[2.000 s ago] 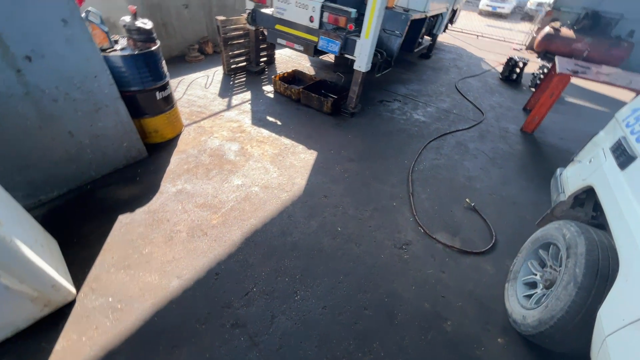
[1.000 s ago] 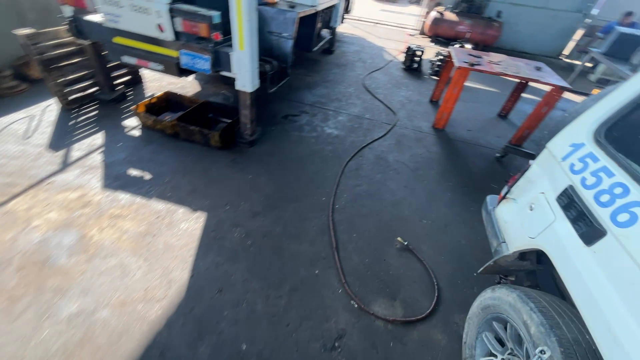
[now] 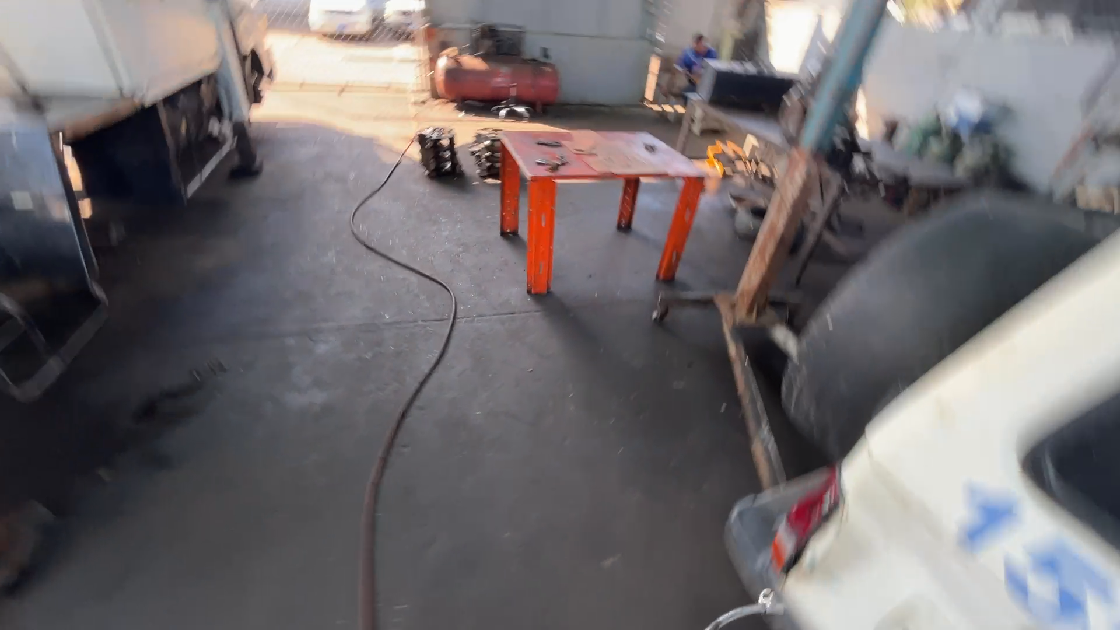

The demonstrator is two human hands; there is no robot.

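Neither my left hand nor my right hand shows in the head view. A dark hose (image 3: 418, 394) snakes along the concrete floor from the bottom edge to a pair of dark metal engine parts (image 3: 439, 152). Beside those parts stands a metal table (image 3: 602, 156) with a worn red top and orange legs. Several small tools or parts (image 3: 551, 163) lie on its top, too small to name.
A white vehicle (image 3: 927, 455) fills the lower right, near a rusty wheeled steel stand (image 3: 761, 245) and a large tyre (image 3: 945, 297). A truck (image 3: 131, 61) stands at left. At the back are a red air compressor (image 3: 499, 79) and a person (image 3: 696, 57) in blue.
The view has moved forward and turned right; the table and compressor are nearer, and the oil drum and dirty trays from earlier frames are out of view.
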